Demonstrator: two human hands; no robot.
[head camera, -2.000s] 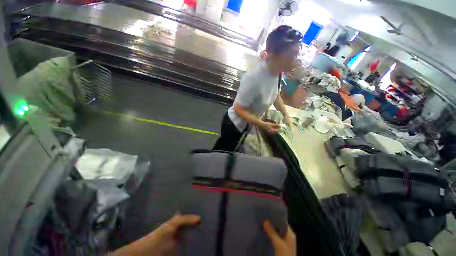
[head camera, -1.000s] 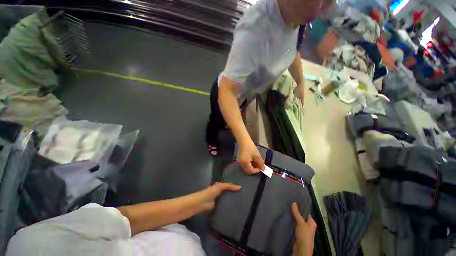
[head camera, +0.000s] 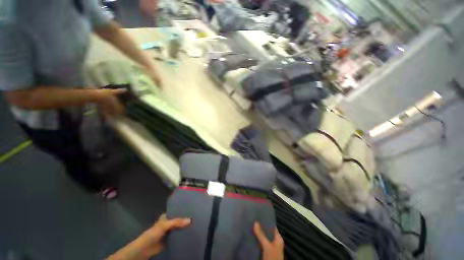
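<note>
A folded grey curtain bundle (head camera: 239, 221) is held up at the bottom centre, in front of the table's near edge. A black strap runs along it and a dark band with a red edge crosses it; a small white label (head camera: 215, 189) sits where they cross. My left hand (head camera: 157, 234) grips its left side, thumb on top. My right hand (head camera: 269, 242) grips its right side, thumb on top, cut off by the bottom edge. The fingers beneath are hidden. Dark green pleated cloth (head camera: 170, 133) lies along the table behind the bundle.
A person (head camera: 56, 66) stands at the left by the cream-topped table (head camera: 196, 104), hands on the dark cloth's far end. Strapped grey (head camera: 285, 84) and cream bundles (head camera: 333, 147) line the table's far side. Loose grey curtain (head camera: 356, 223) lies at the lower right. The view is blurred.
The view has swung right towards the table and stacked bundles. A white label now lies on the bundle's strap; the other person's hand has left the bundle and is back at the dark cloth.
</note>
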